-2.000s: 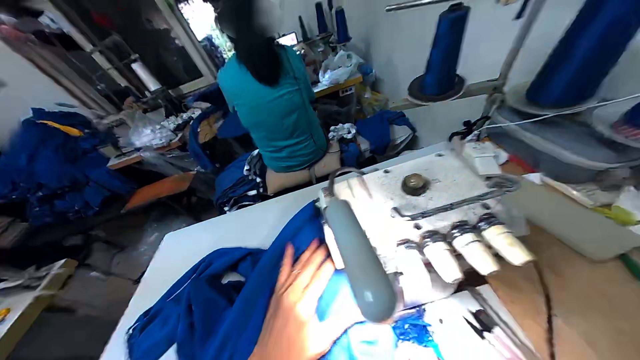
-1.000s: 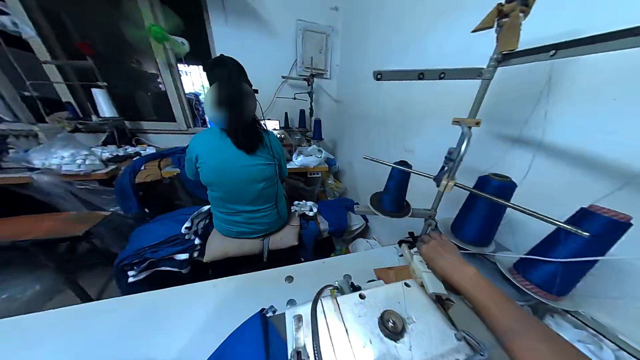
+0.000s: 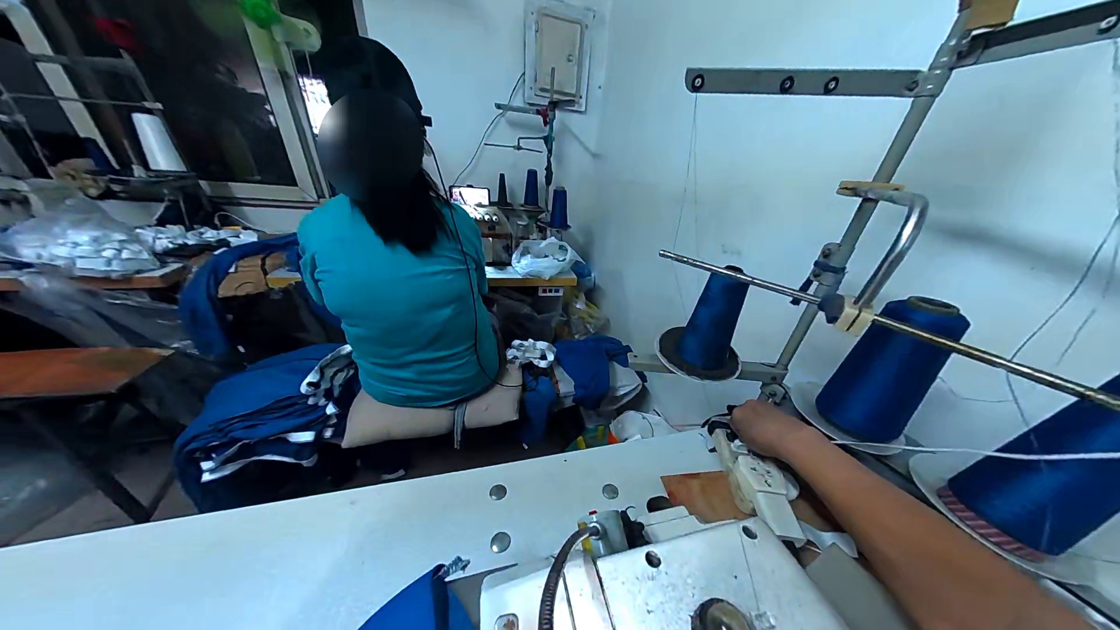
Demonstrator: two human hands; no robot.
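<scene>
My right hand (image 3: pixel 770 429) reaches over the far right side of the sewing machine (image 3: pixel 674 577), its fingers at a dark plug or cable end on a white power strip (image 3: pixel 757 481). Whether the fingers grip it cannot be made out. My left hand is out of view. Blue fabric (image 3: pixel 424 604) lies on the white table (image 3: pixel 262 560) at the machine's left. A brown piece (image 3: pixel 704 496) rests between the machine and the power strip. Large cones of blue thread (image 3: pixel 892 367) stand on the thread stand behind my arm.
A person (image 3: pixel 402 297) in a teal shirt sits ahead on a padded bench, facing away. Piles of blue garments (image 3: pixel 271 411) lie beside them. A metal thread-stand rod (image 3: pixel 962 350) crosses above my forearm. A white thread runs over the arm.
The view has swung up and right from the fabric. The hand seen on the blue fabric two seconds ago is gone from view; my right hand stays at the power strip since one second ago.
</scene>
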